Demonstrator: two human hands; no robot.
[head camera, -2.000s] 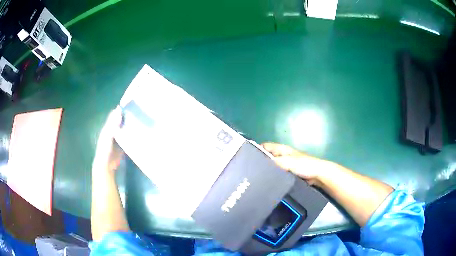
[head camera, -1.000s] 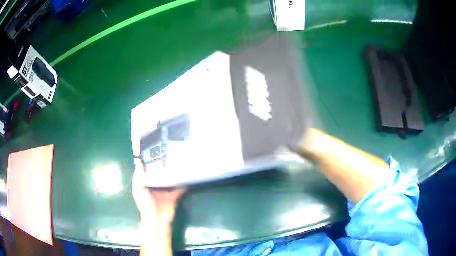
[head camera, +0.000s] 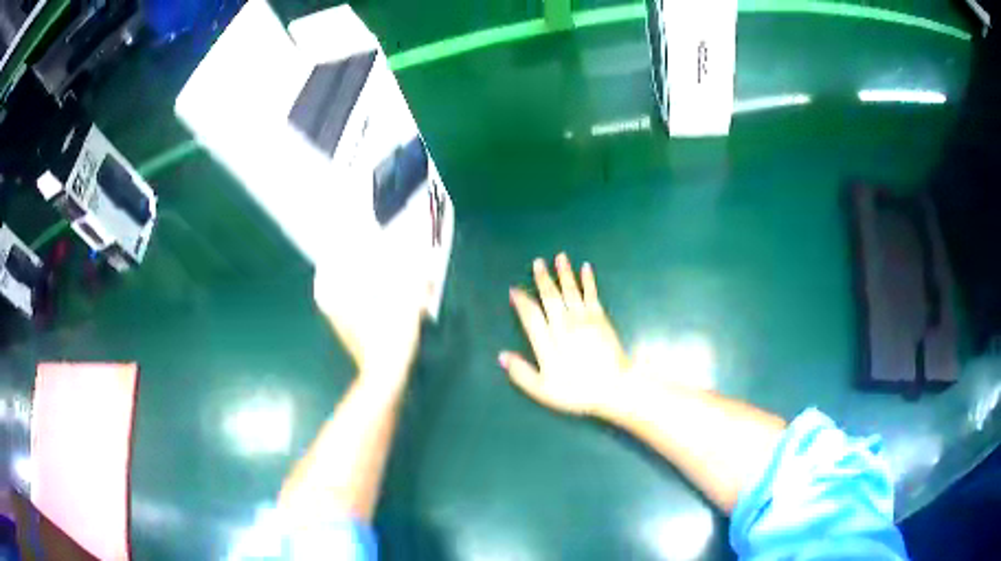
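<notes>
A large white retail box (head camera: 406, 164) with dark device pictures stands tilted at the upper left of centre. My left hand (head camera: 373, 307) grips its near lower end; the fingers are partly washed out by glare against the white box. My right hand (head camera: 569, 351) is empty, fingers spread and palm down, over the green bench (head camera: 494, 460) to the right of the box. I cannot tell whether it touches the bench.
Another white box (head camera: 699, 71) stands at the back. Smaller-looking boxes with device pictures (head camera: 113, 195) are at the far left. A dark foam tray (head camera: 902, 290) lies at the right. A pale sheet with a red edge (head camera: 85, 449) lies at the lower left.
The box has moved away from me to the back left and turned, its dark end no longer showing. My right hand has let go of it and opened.
</notes>
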